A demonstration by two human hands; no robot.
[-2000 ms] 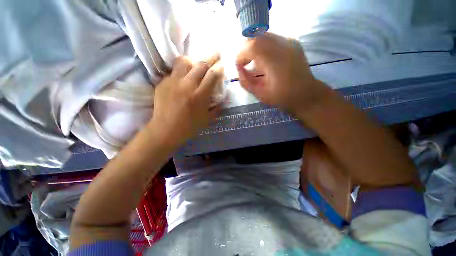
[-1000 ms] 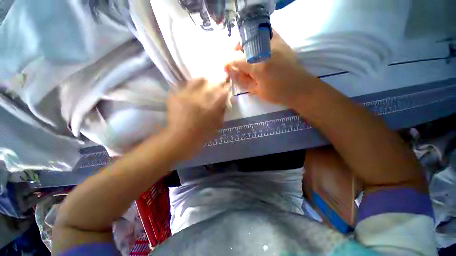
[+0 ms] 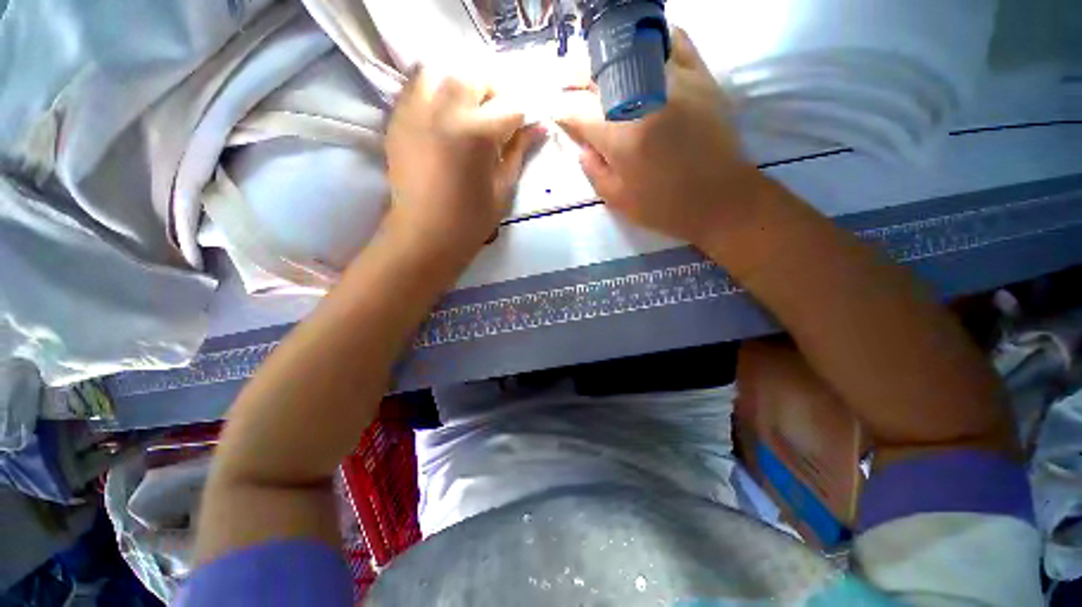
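Observation:
The white garment piece (image 3: 297, 196) lies in large folds at the left of the machine bed, and part of it runs up towards the needle area. My left hand (image 3: 454, 148) and my right hand (image 3: 664, 148) are close together in front of the machine head (image 3: 516, 18). Both hands have thumb and fingertips pinched on a pale edge of cloth between them; bright glare washes out its outline. The blue-grey cylinder attachment (image 3: 629, 71) stands just above my right hand's fingers. The needle tip is lost in the glare.
The table-edge ruler (image 3: 570, 296) runs along the grey front edge under both forearms. Below the table are a red plastic basket (image 3: 386, 486) at left and a brown cardboard box (image 3: 807, 427) with a blue strip at right. More pale cloth hangs at the far right.
My hands have come together at the cloth edge, fingertips nearly meeting. My left hand has moved up and is no longer blurred. The machine head shows more than two seconds ago.

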